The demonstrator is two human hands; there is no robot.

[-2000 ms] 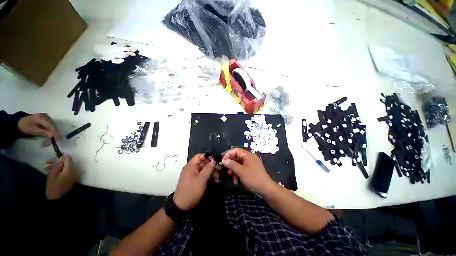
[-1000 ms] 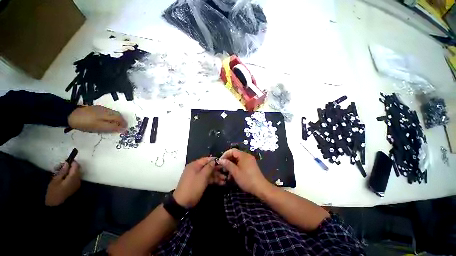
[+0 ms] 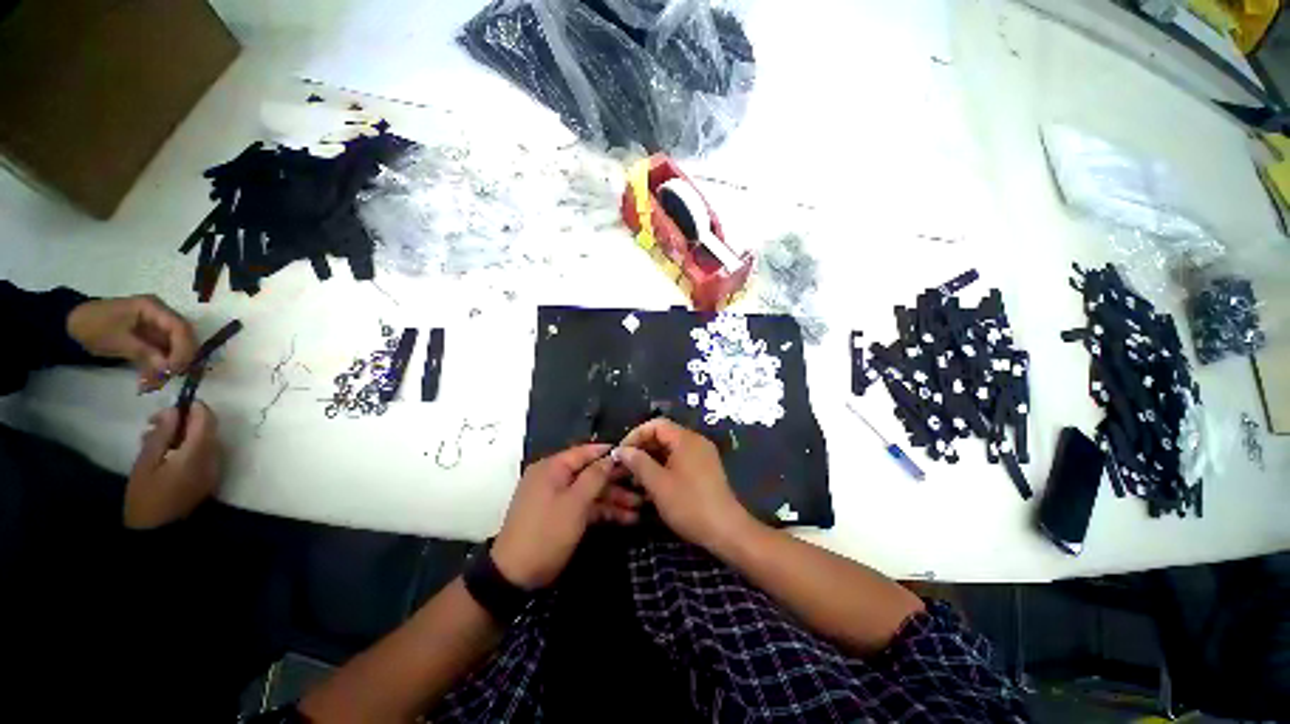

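My left hand (image 3: 563,498) and my right hand (image 3: 679,474) meet fingertip to fingertip over the near edge of the black work mat (image 3: 580,371). They pinch a small black strap tab, mostly hidden by the fingers, with a tiny pale spot between the fingertips. I cannot tell how the pale bit sits on the tab. A pile of white washers (image 3: 736,375) lies on the right half of the mat.
A red and yellow tape dispenser (image 3: 686,234) stands behind the mat. Right are a pen-like tool (image 3: 888,444), white-dotted tab heaps (image 3: 951,371) and a phone (image 3: 1072,489). Left are small rings (image 3: 362,382), a plain tab heap (image 3: 290,212) and a neighbour's hands (image 3: 173,460) holding a tab.
My hands stay together at the mat's near edge, with only small finger shifts. The neighbour's far hand has moved from the rings back to the other hand and the tab.
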